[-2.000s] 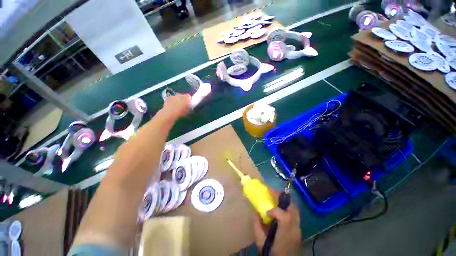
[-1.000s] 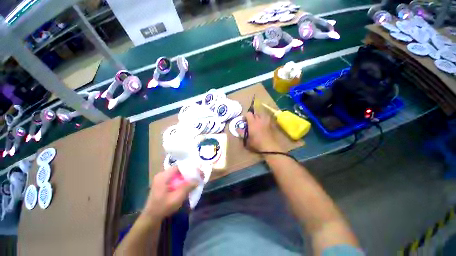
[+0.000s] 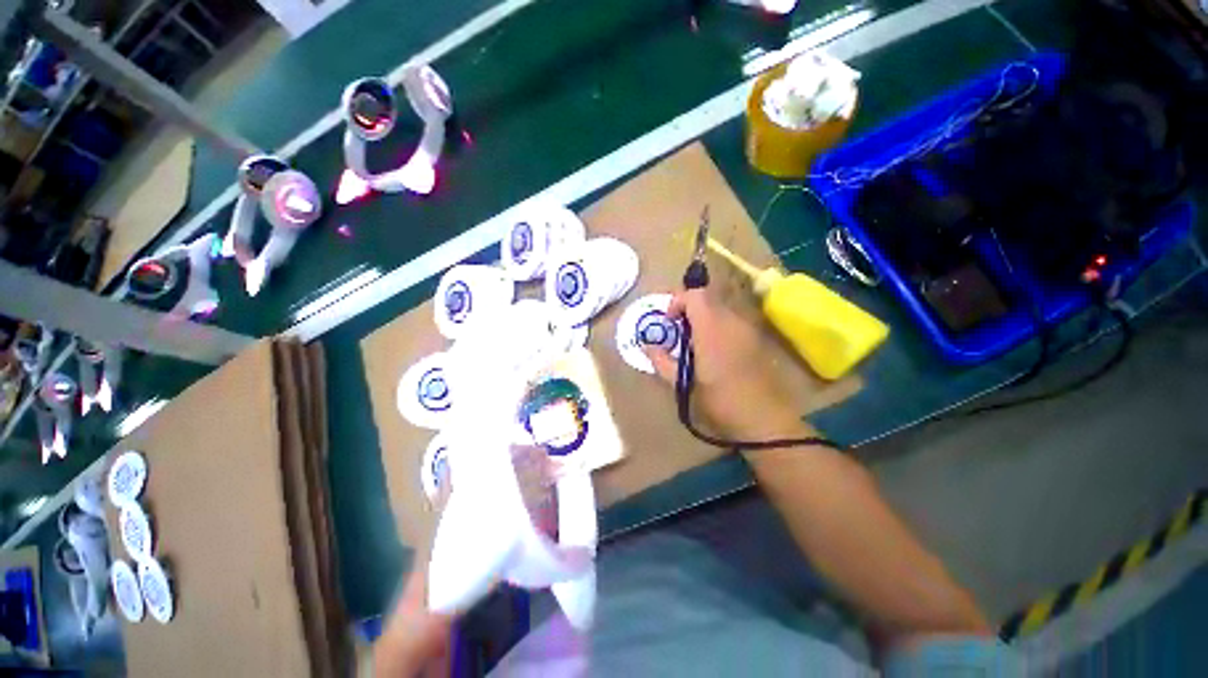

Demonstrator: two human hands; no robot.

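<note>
The white plastic housing (image 3: 497,550) lies with its round end on the cream foam pad (image 3: 604,431). The circuit board (image 3: 556,417) shows in its opening, partly washed out by glare. My left hand (image 3: 413,638) is blurred and partly hidden behind the housing, which it holds from below. My right hand (image 3: 722,355) holds the soldering iron (image 3: 697,258), tip pointing up and away, with its fingers at a single white disc (image 3: 649,331). The yellow squeeze bottle (image 3: 821,325) lies on its side, right of that hand. More discs (image 3: 579,278) are piled behind the pad.
The cardboard mat (image 3: 689,457) lies under the work. A tape roll with white tissue (image 3: 799,126) and a blue tray (image 3: 987,347) with black equipment are at right. Grey-white housings (image 3: 394,139) wait on the green belt. Stacked cardboard (image 3: 219,517) with several discs is at left.
My left hand has brought a housing from the belt onto the foam pad. My right hand has left the yellow bottle on the mat and moved to the single disc, still holding the iron.
</note>
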